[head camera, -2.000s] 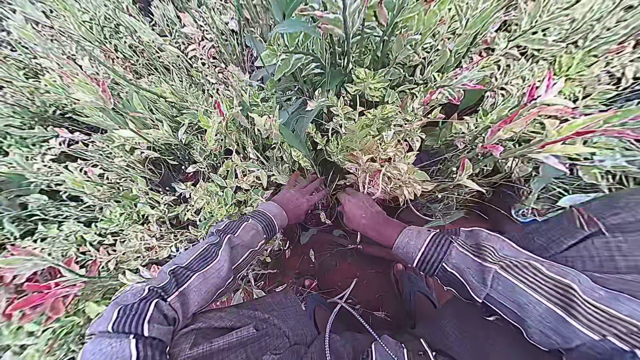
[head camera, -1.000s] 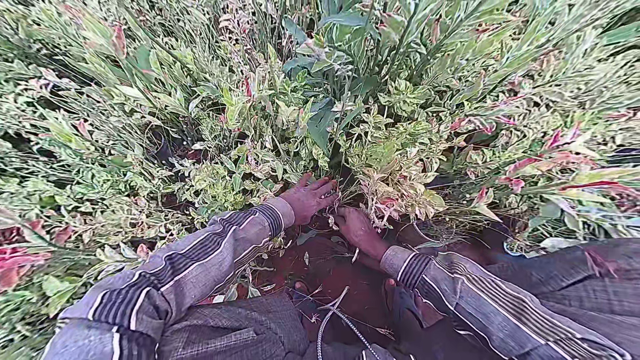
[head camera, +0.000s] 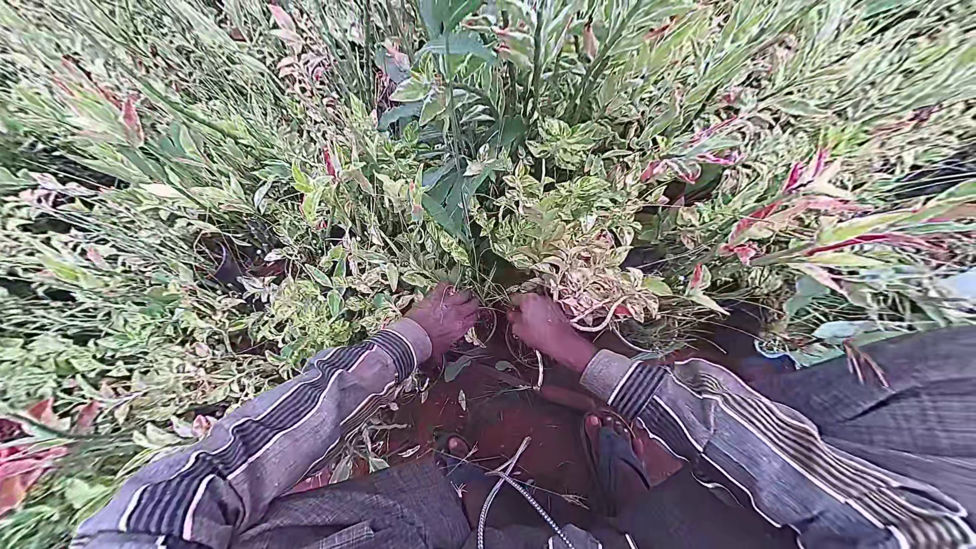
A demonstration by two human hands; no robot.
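Observation:
My left hand (head camera: 446, 316) is at the base of a leafy clump, its fingers curled among thin grass stems (head camera: 488, 286). Close by on the right, my right hand (head camera: 543, 324) is bent inward at the same clump, beside pale yellowish-pink leaves (head camera: 591, 278). The fingertips of both hands are partly hidden by stems, so what they hold cannot be told. A thin pale strand (head camera: 540, 370) hangs under my right hand. Above the hands stands a taller broad-leaved green plant (head camera: 457, 191).
Variegated plants with pink-tipped leaves (head camera: 793, 206) surround the hands on the left, right and far side. Reddish-brown soil (head camera: 503, 427) lies below them, with my sandalled feet (head camera: 618, 457). A braided drawstring (head camera: 492, 503) hangs in front of my dark trousers (head camera: 396, 503).
My left hand was spread one second ago and its fingers are now curled in at the stems. Pale looped strands now show beside my right hand.

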